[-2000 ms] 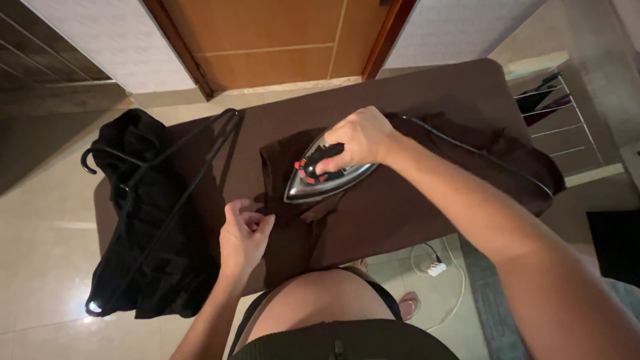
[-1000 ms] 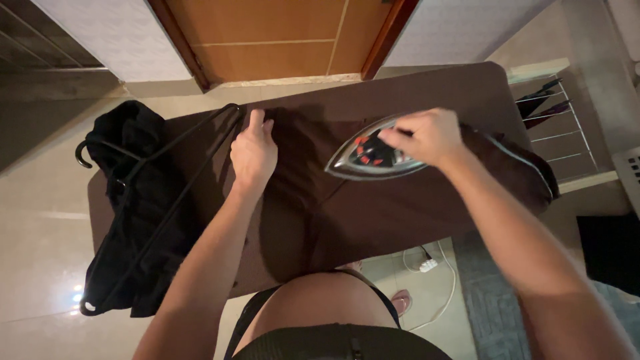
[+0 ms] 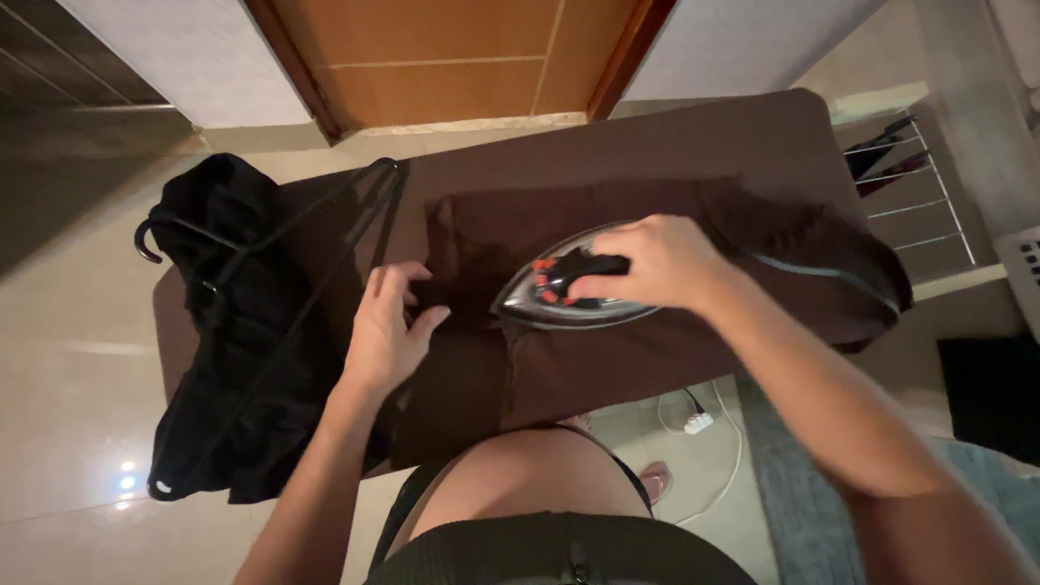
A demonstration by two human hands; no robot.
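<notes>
My right hand (image 3: 662, 264) grips the black handle of a clothes iron (image 3: 569, 280), whose pointed tip faces left. The iron rests on or just over a dark brown garment (image 3: 642, 203) spread along the brown ironing board (image 3: 756, 122). My left hand (image 3: 394, 325) is left of the iron's tip, thumb and fingers apart, at the garment's left edge; whether the fingertips touch cloth is hard to tell. A black garment (image 3: 244, 325) lies over the board's left end, with a black plastic hanger (image 3: 325, 199) on it.
Beyond the board is a wooden door (image 3: 447, 73). A wire drying rack (image 3: 934, 195) with dark cloth stands at the right. On the floor below are a white plug adapter (image 3: 697, 422) and a pale cable (image 3: 738, 455), near my sandalled foot (image 3: 656, 481).
My left hand has come down toward me from near the hanger's tip. The iron, seen further right a second ago, has moved left and down in my right hand.
</notes>
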